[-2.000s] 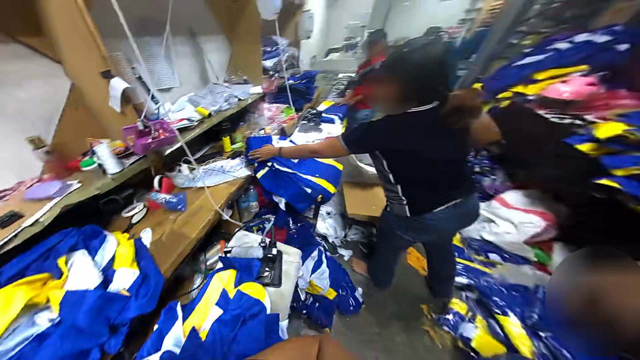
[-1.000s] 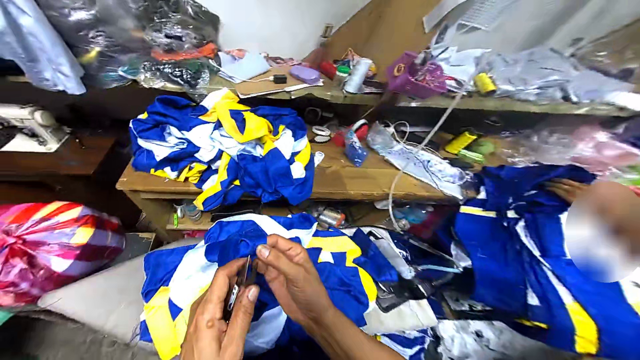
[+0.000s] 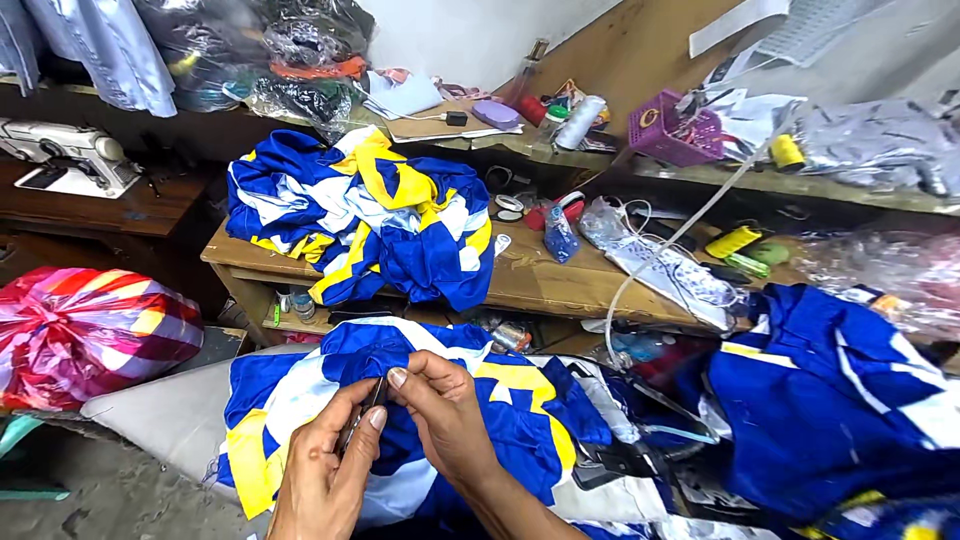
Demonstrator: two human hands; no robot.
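A blue, white and yellow garment (image 3: 517, 420) lies spread out low in the middle of the head view. Above its left half, my left hand (image 3: 330, 450) grips a small dark metal tool (image 3: 367, 412), perhaps thread snips; the fingers hide most of it. My right hand (image 3: 442, 412) pinches a fold of the blue cloth between thumb and forefinger, right beside the tool's tip. A crumpled pile of like garments (image 3: 420, 247) rests on the wooden bench beyond.
The wooden bench (image 3: 555, 285) runs across behind my hands. At left are a white sewing machine (image 3: 75, 157) and a red checked bundle (image 3: 97, 330). A purple basket (image 3: 675, 127) and thread cone (image 3: 581, 121) sit on the shelf. More blue cloth (image 3: 825, 397) lies at right; a pale cord hangs nearby.
The view has swung from a person beside the bench to my own work. Since one second ago my hands remain together at the cloth, and the hand at the right edge has left view.
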